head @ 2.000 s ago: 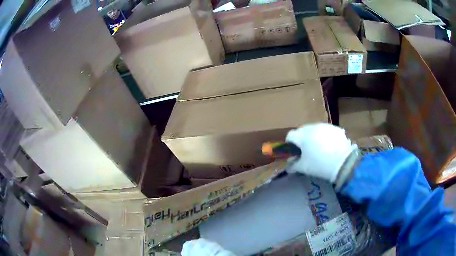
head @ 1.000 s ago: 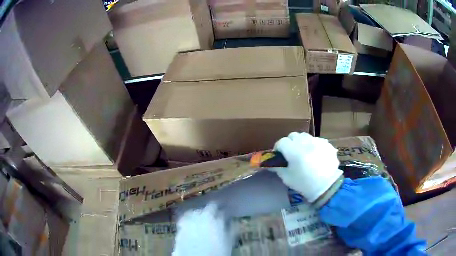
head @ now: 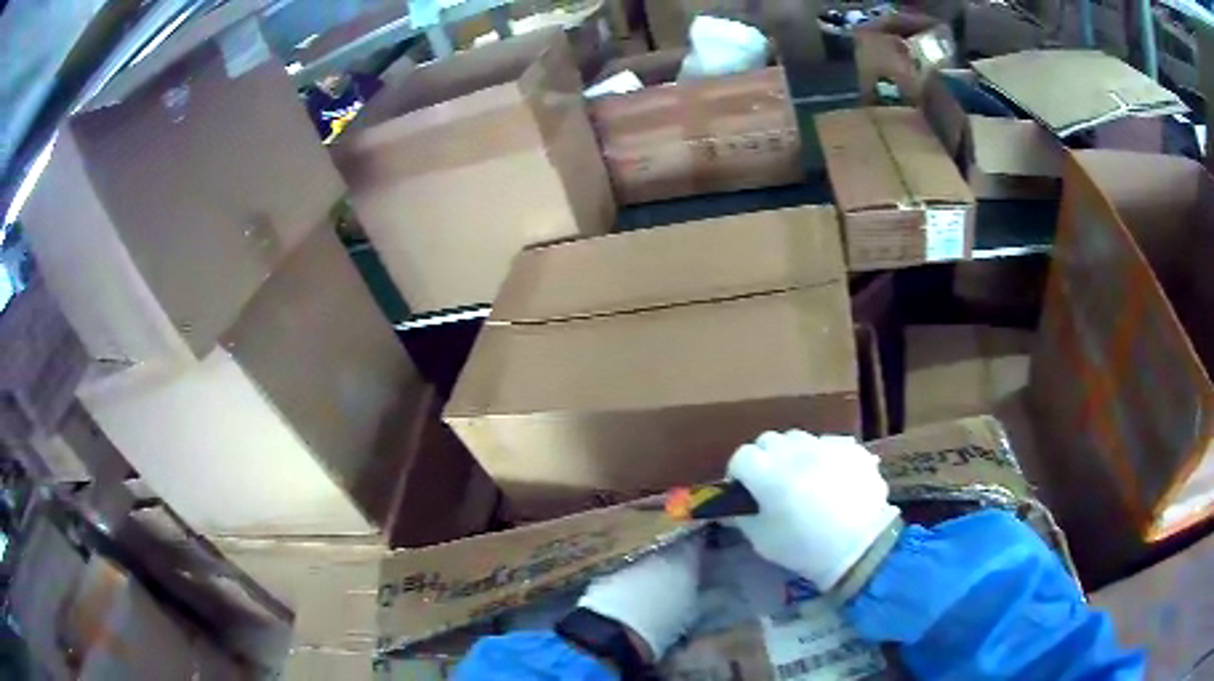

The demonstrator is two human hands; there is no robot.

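Note:
A long flat carton (head: 519, 568) with dark print and a white label (head: 819, 644) lies in front of me, its top partly open. My right hand (head: 812, 508), white-gloved with a blue sleeve, holds an orange and black utility knife (head: 708, 502) at the carton's upper flap edge. My left hand (head: 648, 595), gloved, with a dark band at the wrist, reaches into the opening below the flap. Its fingers are hidden, so I cannot tell if it grips anything.
A large closed carton (head: 666, 359) stands just behind. Stacked cartons (head: 226, 446) rise on the left. An open carton with orange tape (head: 1125, 339) stands at right. More cartons sit on the green-topped bench (head: 719, 206) behind. Part of a person (head: 336, 104) shows at the upper left.
My left hand has moved from the carton's near side into the opening, and more of its forearm shows. My right hand still holds the knife near the flap. The view has shifted.

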